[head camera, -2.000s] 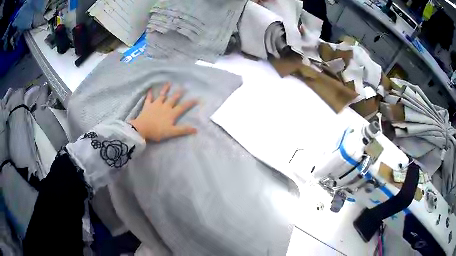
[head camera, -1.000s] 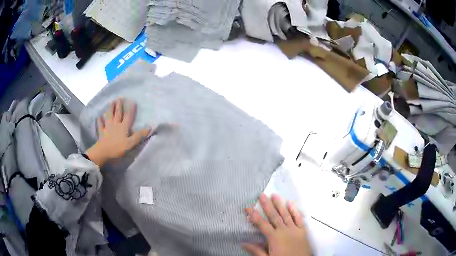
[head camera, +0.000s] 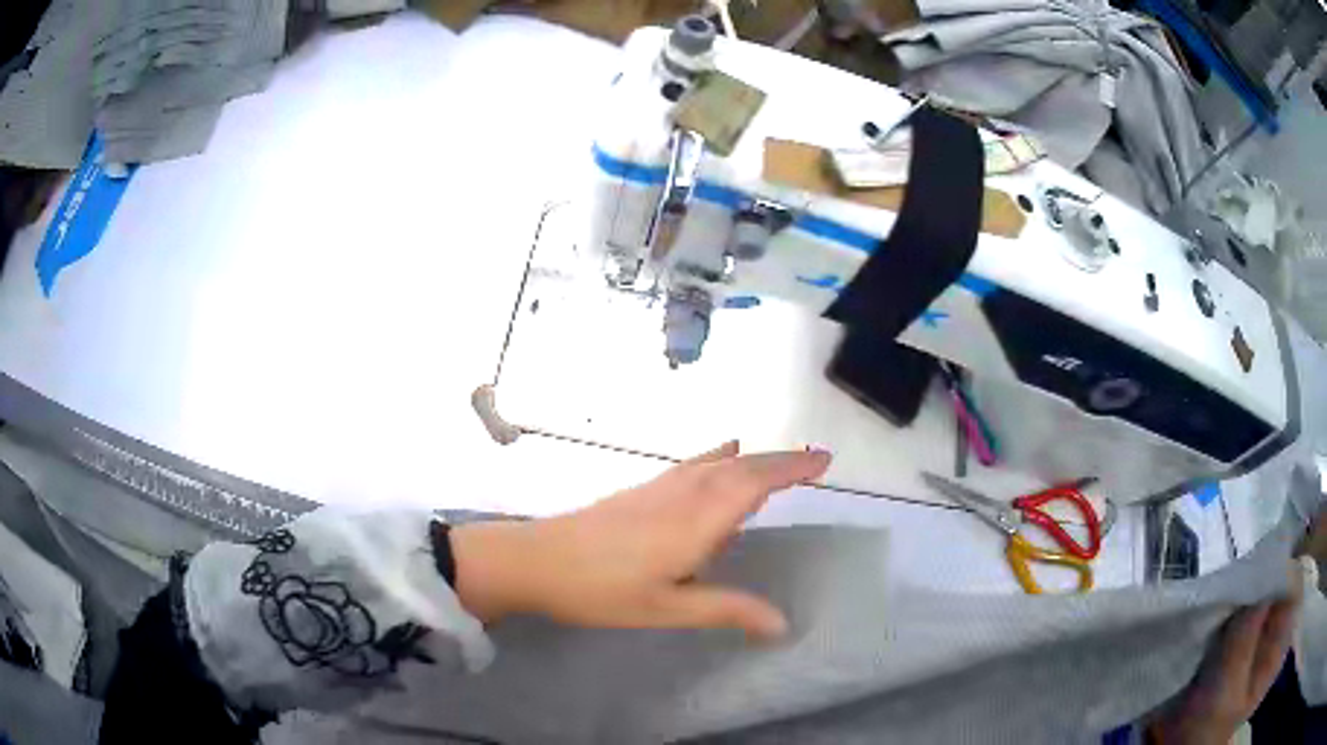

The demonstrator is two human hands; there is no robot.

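The grey fabric panel (head camera: 1019,633) lies along the table's front edge, beneath my left forearm, and rises towards the right. My left hand (head camera: 640,539) is flat on its upper edge, fingers spread and pointing right, gripping nothing. A small smooth grey patch shows beside its thumb. My right hand (head camera: 1237,662) is at the lower right, partly hidden by the fabric, with its fingers closed on the panel's right end. The sewing machine (head camera: 859,233) stands beyond my hands. Its presser foot area (head camera: 633,277) has no fabric under it.
Red and orange handled scissors (head camera: 1055,531) lie right of my left hand, near pink-handled snips (head camera: 972,415). A black strap (head camera: 931,218) hangs over the machine arm. Grey cut pieces (head camera: 182,73) are stacked at the back left. A tape strip (head camera: 182,480) runs along the front edge.
The view has swung right towards the machine. The panel has moved from the table's left part to the front edge before the machine. My right hand now holds its right end.
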